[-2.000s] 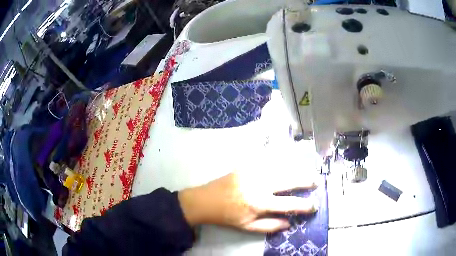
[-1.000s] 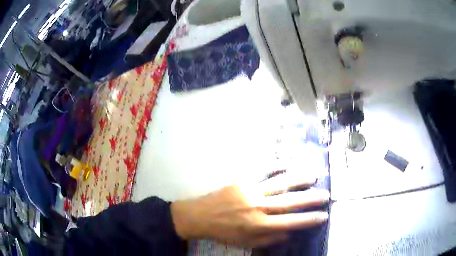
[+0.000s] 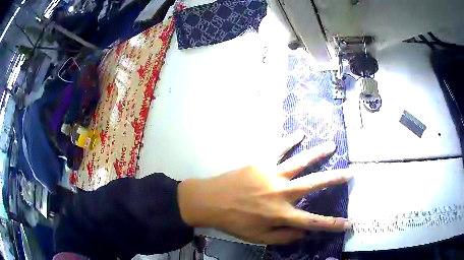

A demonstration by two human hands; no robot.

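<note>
My left hand [image 3: 259, 200] lies flat with fingers spread on a patterned denim strip [image 3: 318, 109]. The strip runs from the front edge of the table up to the presser foot [image 3: 339, 87], its right edge in line with the foot. Lamp glare washes out its upper part. The white sewing machine head [image 3: 386, 20] stands above. A second patterned denim piece [image 3: 219, 23] lies flat at the upper left of the table. My right hand is not in view.
A small dark grey rectangle [image 3: 412, 123] lies right of the needle. A black item [image 3: 453, 91] lies at the right edge. Tan paper with red print [image 3: 124, 101] covers the left board, with a small yellow bottle [image 3: 85, 137] and dark cloth [image 3: 43, 132] beside it.
The view has shifted down, so the machine and second piece appear higher. More of the patterned strip now shows past my left hand, up to the foot. The hand's fingers are spread wider.
</note>
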